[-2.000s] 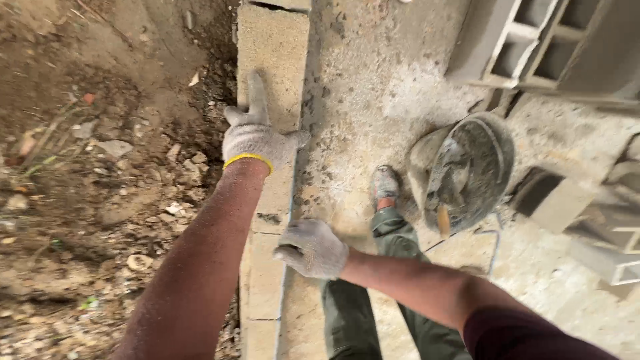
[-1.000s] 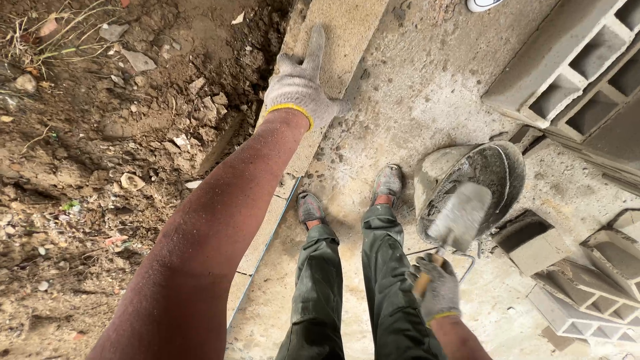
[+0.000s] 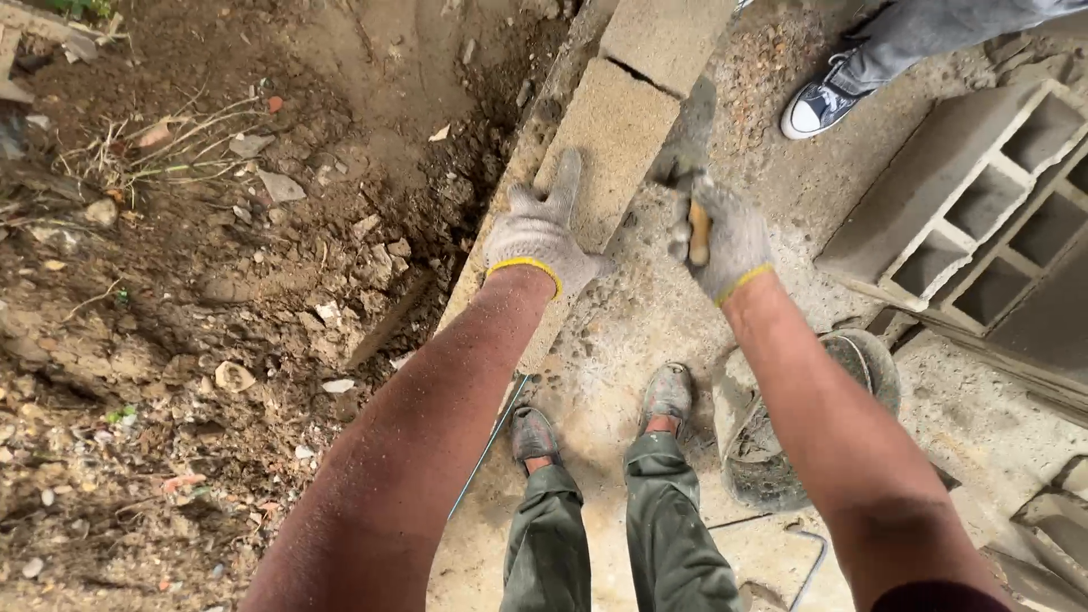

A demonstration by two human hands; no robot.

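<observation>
My left hand (image 3: 544, 225), in a knitted glove with a yellow cuff, lies with spread fingers on top of a concrete block (image 3: 616, 127) in a low row. Another block (image 3: 667, 38) adjoins it at the far end, with a dark gap between them. My gloved right hand (image 3: 727, 234) grips the wooden handle of a trowel (image 3: 690, 127) just right of the row. The trowel's grey blade reaches forward along the block's right side; whether it touches the block I cannot tell. A taut blue line (image 3: 489, 442) runs beside the row near my feet.
A bucket (image 3: 769, 459) smeared with mortar stands right of my feet, partly behind my forearm. Hollow concrete blocks (image 3: 960, 204) are stacked at right, with more at lower right. Another person's sneaker (image 3: 818, 109) is at upper right. Rubble-strewn soil (image 3: 212, 340) borders the row at left.
The trowel, over the bucket one second ago, has moved with my right hand up to the row's right side. My left hand stays on the block. Another person's leg has come into view.
</observation>
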